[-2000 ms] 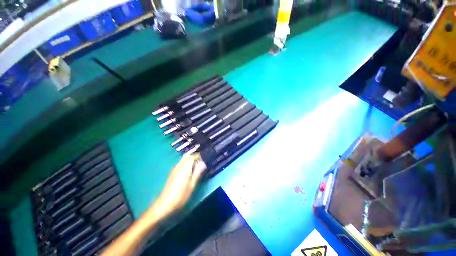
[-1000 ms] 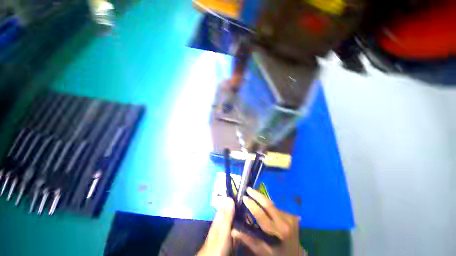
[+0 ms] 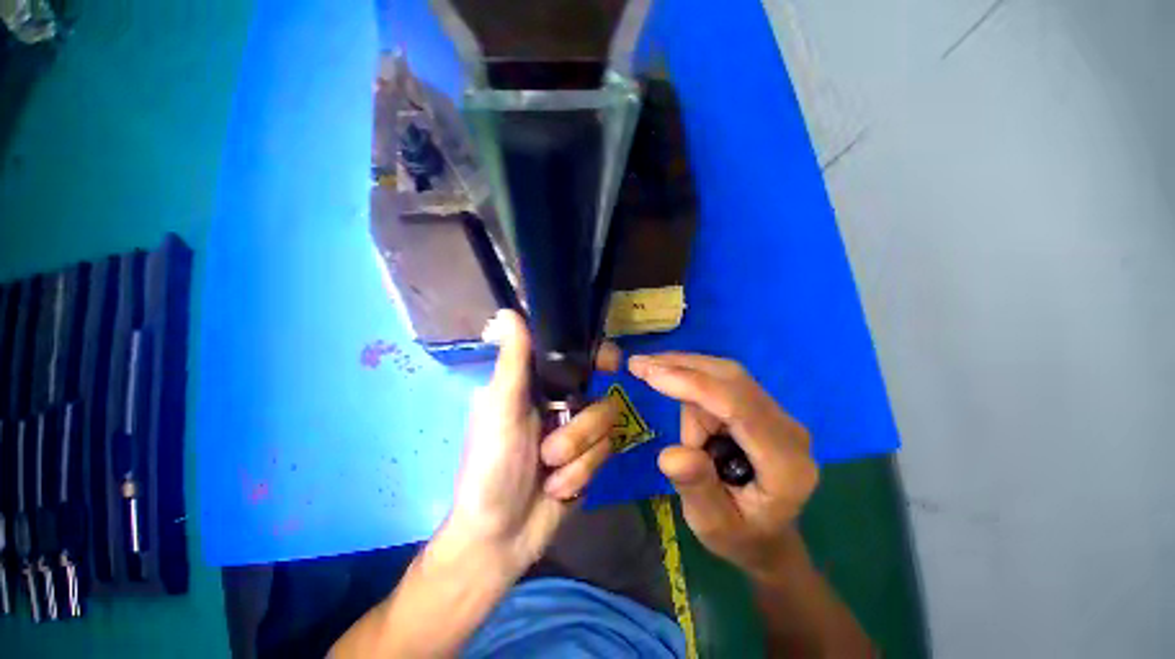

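Observation:
A black tripod unit point(image 3: 562, 376) is in my left hand point(image 3: 505, 444), at the front edge of the press base. One slim black leg point(image 3: 488, 258) reaches up and left over the base; the unit's far end is under the clear press guard point(image 3: 552, 193). My left fingers wrap around the hub, where a bit of silver shows. My right hand point(image 3: 737, 451) is just to the right, apart from the unit. It holds a dark tool with a rounded black end point(image 3: 729, 460) in the palm; its shaft is not visible.
A slotted parts tray point(image 3: 173, 412) with black units and silver ends lies at the left. The press base plate point(image 3: 445, 290) stands on a blue mat point(image 3: 309, 425). A pale yellow strip point(image 3: 646, 310) and a yellow warning label point(image 3: 629, 422) are near my hands. A grey surface point(image 3: 1031, 322) lies right.
The view has shifted right and closer to the press. My right hand has come off the unit and moved right, now showing the dark tool. My left hand still holds the unit, now at the guard.

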